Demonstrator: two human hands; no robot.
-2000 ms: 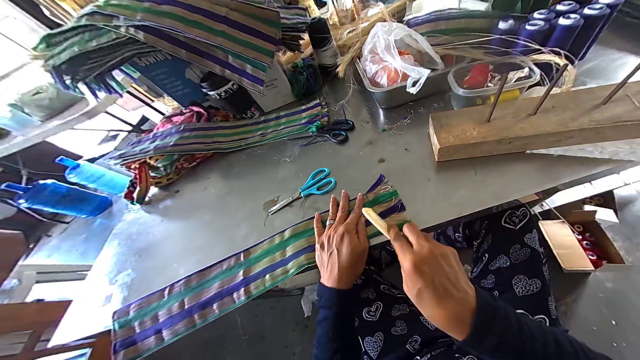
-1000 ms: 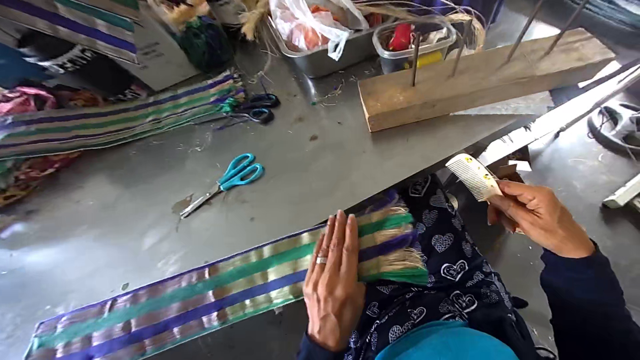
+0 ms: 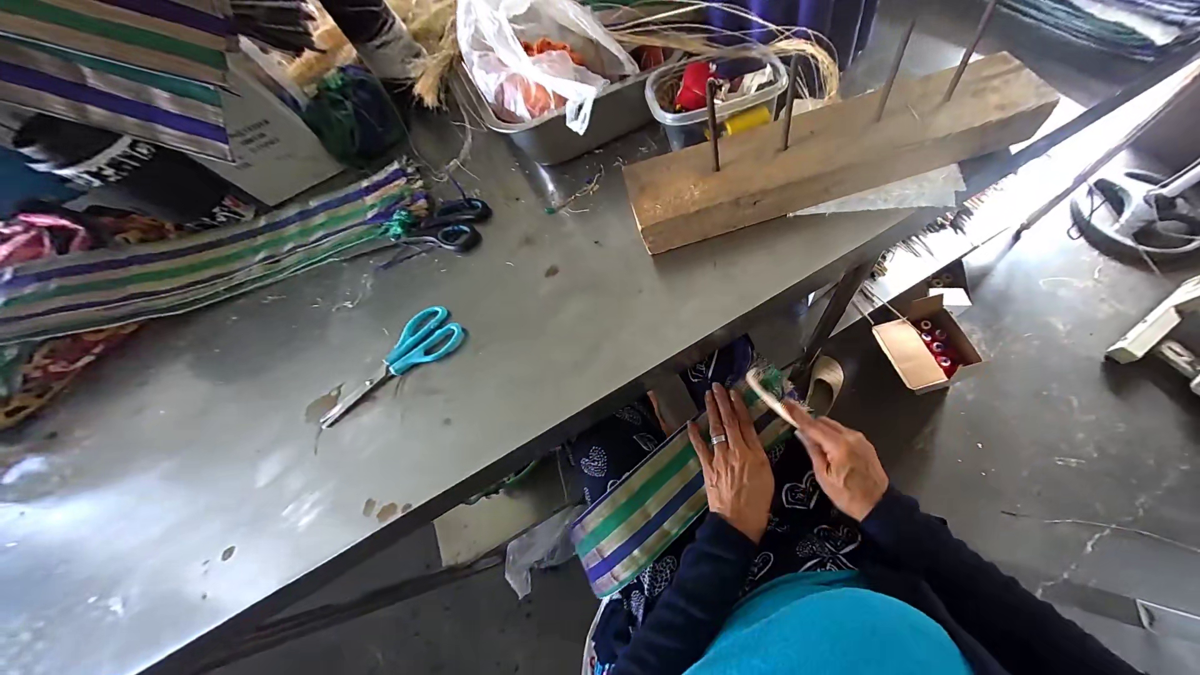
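A striped woven cloth strip (image 3: 642, 511) in green, purple and beige lies across my lap on a dark heart-patterned garment (image 3: 802, 492). My left hand (image 3: 738, 464), with a ring on one finger, rests flat on the strip near its fringed end. In my right hand (image 3: 841, 464) is a pale comb (image 3: 769, 397), seen nearly edge-on at the fringe. Teal-handled scissors (image 3: 400, 361) lie on the metal table (image 3: 525, 347), their blades pointing down and left. Beyond them, dark-handled scissors (image 3: 445, 226) lie by the loose threads of another striped strip (image 3: 216, 255).
A wooden block with upright metal rods (image 3: 825, 155) stands at the table's far side. Behind it are a plastic tub (image 3: 714, 98) and a metal tray (image 3: 562, 127) bearing a plastic bag. An open cardboard box of spools (image 3: 923, 345) sits low on the right, beyond the table edge.
The striped strip has moved from the table onto my lap. The comb, held away from the cloth one second ago, is back at the fringe. The view has shifted.
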